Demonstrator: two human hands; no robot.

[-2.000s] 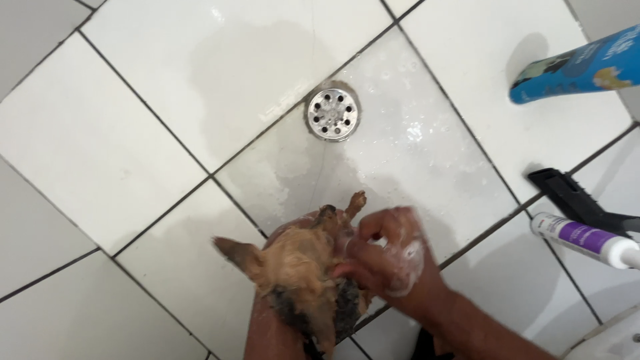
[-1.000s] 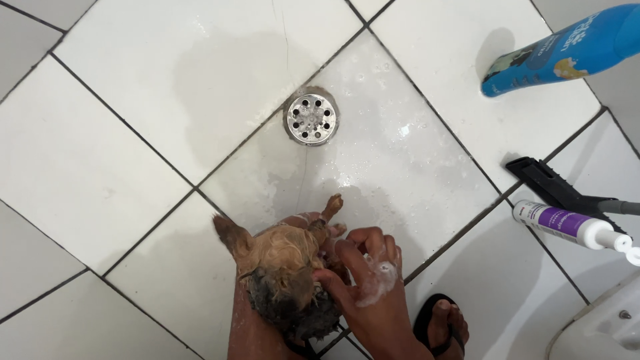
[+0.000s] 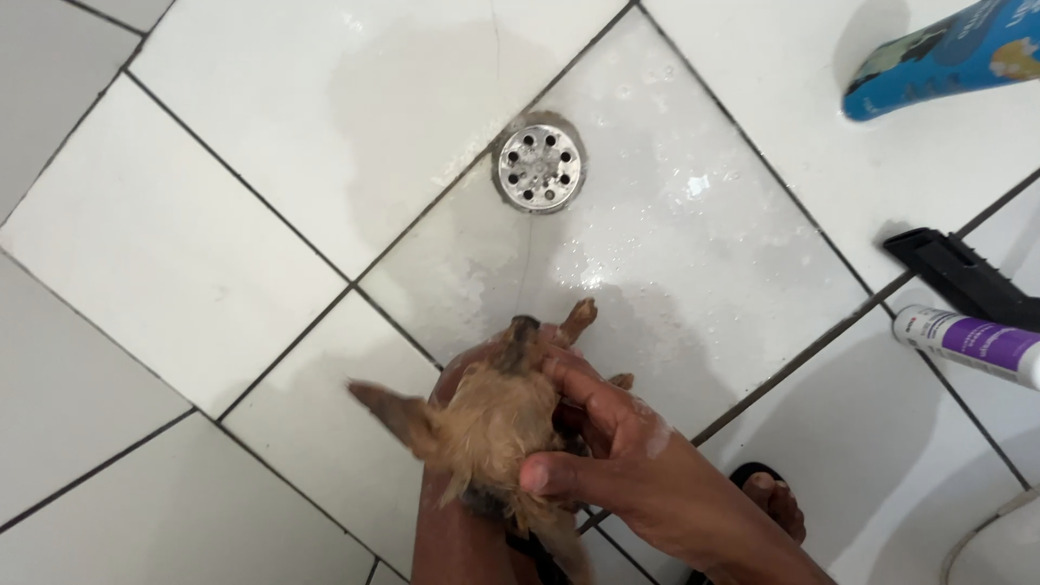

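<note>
A small wet dog [image 3: 496, 414] with tan and dark fur is seen from above, its muzzle pointing towards the round metal floor drain [image 3: 540, 167]. My left hand [image 3: 474, 357] is under the dog's head and chest, mostly hidden by it, with the forearm running down below the body. The fingers of my right hand [image 3: 621, 443] lie along the side of the dog's muzzle and cheek, the thumb on the back of its head. A little white lather clings to my right hand. One front paw sticks out past my fingers.
White floor tiles [image 3: 236, 154] with dark joints are wet around the drain. At the right are a blue bottle [image 3: 934, 65], a black plastic tool [image 3: 959, 272] and a white and purple bottle [image 3: 975, 341]. My foot in a black sandal [image 3: 772, 496] shows at the lower right.
My right hand has moved from the dog's side up to its head and muzzle. Less lather shows on that hand than before.
</note>
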